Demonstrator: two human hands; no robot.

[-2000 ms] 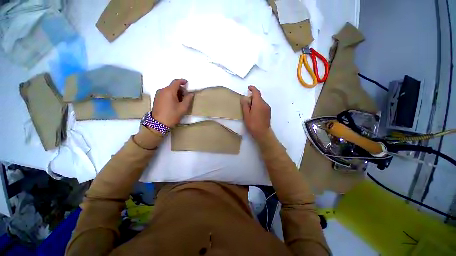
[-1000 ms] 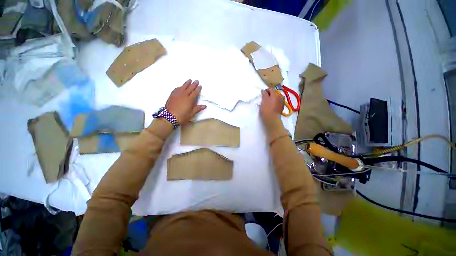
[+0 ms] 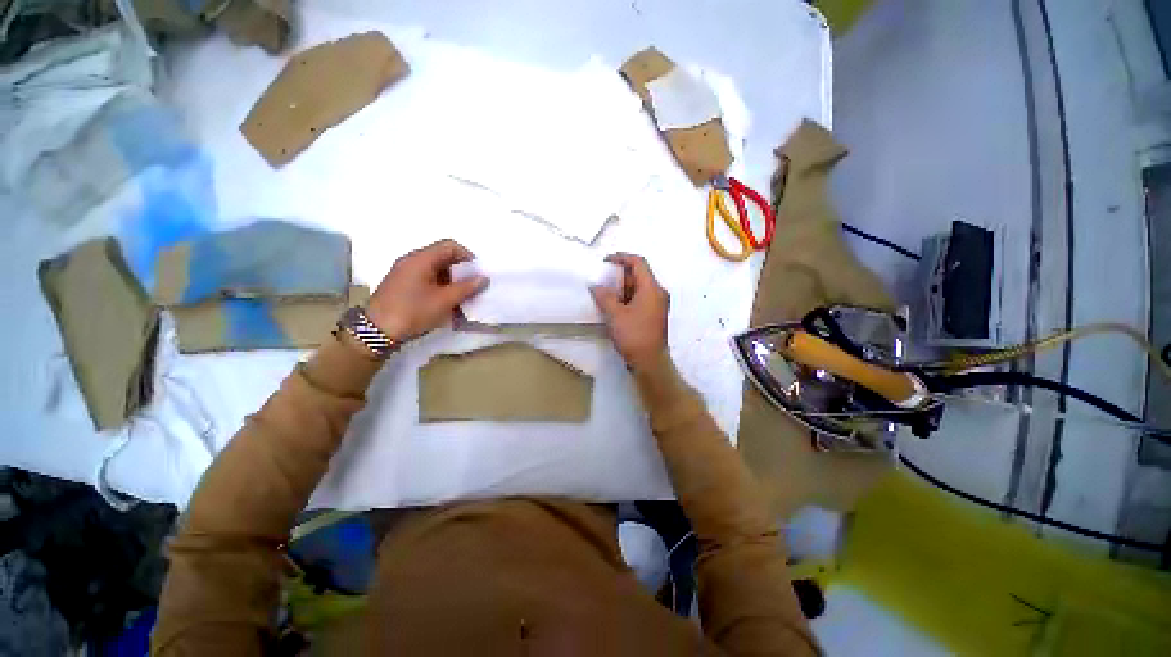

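A white interlining piece [image 3: 533, 288] is held at its two ends by my left hand [image 3: 430, 290] and my right hand [image 3: 634, 306]. It lies over a khaki fabric piece [image 3: 539, 330], whose bottom edge shows as a thin strip below it. A second khaki piece [image 3: 506, 384] with a peaked top lies nearer to me, untouched. A stack of white interlining sheets [image 3: 565, 193] lies just beyond my hands; its outline is hard to see on the white table.
Scissors [image 3: 738, 218] lie at the right beside a dotted tan piece [image 3: 697, 152]. An iron [image 3: 835, 372] rests on khaki cloth [image 3: 803, 276]. Cut-piece stacks [image 3: 263, 285] lie at left, a dotted template [image 3: 324, 96] at upper left, a dark box [image 3: 961, 285] at right.
My hands have come back from the white stack towards me with a white piece between them. It now covers most of the upper khaki piece, which was bare before.
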